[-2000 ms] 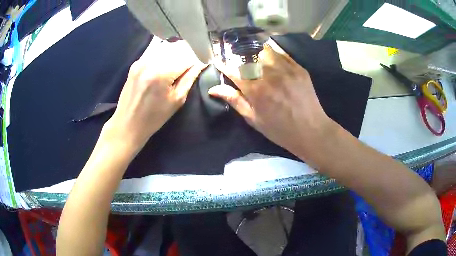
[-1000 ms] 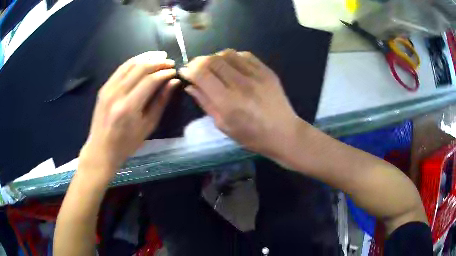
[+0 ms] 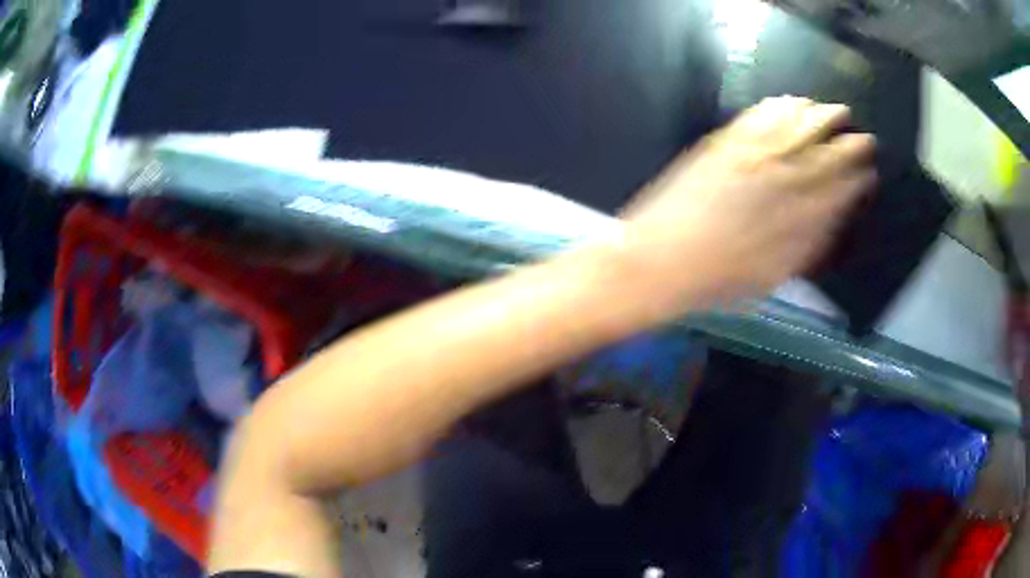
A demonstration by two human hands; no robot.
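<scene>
The black garment panel (image 3: 452, 96) lies on the white table, with a small slit or flap (image 3: 480, 15) showing at the top edge of the view. My left hand (image 3: 762, 198) is over the right part of the panel, its fingers curled near the brightly lit spot. It is blurred, and whether cloth is between its fingers is hidden. My left forearm crosses the table's front edge from the lower left. My right hand is not in view.
The green-wrapped table edge (image 3: 452, 243) runs across the middle. A red basket (image 3: 271, 327) holding pale blue cloth (image 3: 158, 350) is below left. Blue mesh (image 3: 892, 480) is below right. Part of the machine (image 3: 960, 34) and a yellow item (image 3: 1007, 164) are at upper right.
The view has swung left, bringing the red basket in. My left hand has moved right across the panel, with its forearm now slanting over the edge. My right hand has gone out of view.
</scene>
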